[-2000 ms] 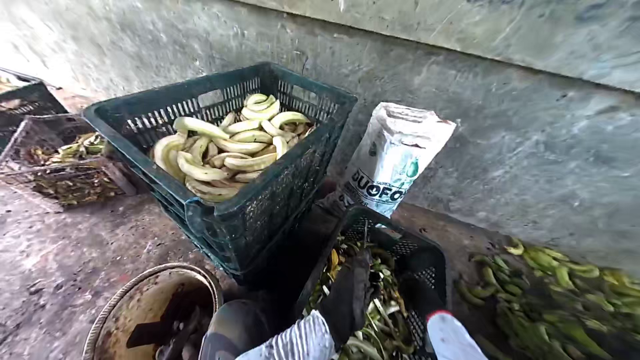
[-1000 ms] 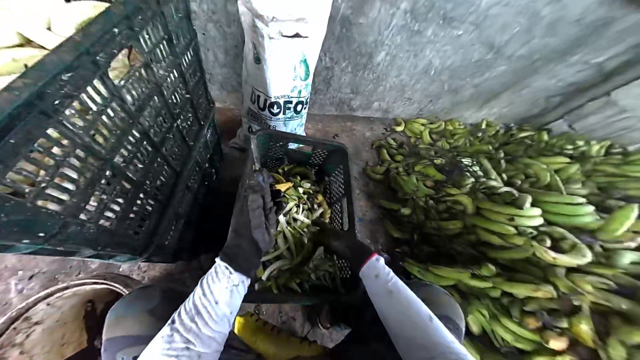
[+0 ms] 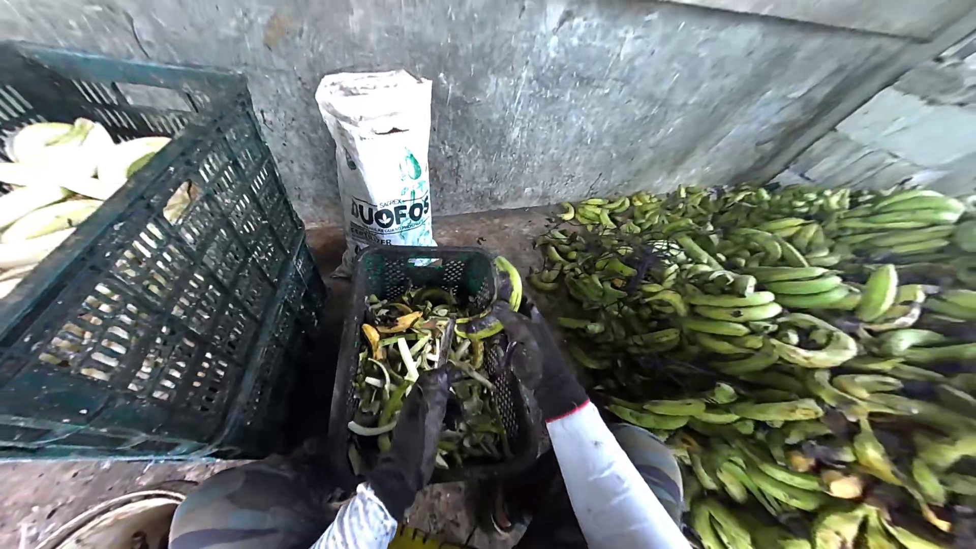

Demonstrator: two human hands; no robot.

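Observation:
Both hands wear dark gloves with pale sleeves. My left hand is over the near part of a black plastic crate and is closed on a knife, its blade pointing away from me. At the crate's right rim, my right hand grips a small bunch of green plantains; its fingers partly hide the fruit. Green and yellowish plantain peels fill much of the crate.
Stacked green crates with peeled plantains stand at left. A white printed sack leans by the concrete wall. Green plantains are heaped at right. A round container sits at lower left.
My right hand has moved from inside the peel crate to its right rim, where it now holds green plantains. The view has swung right since the oldest frame.

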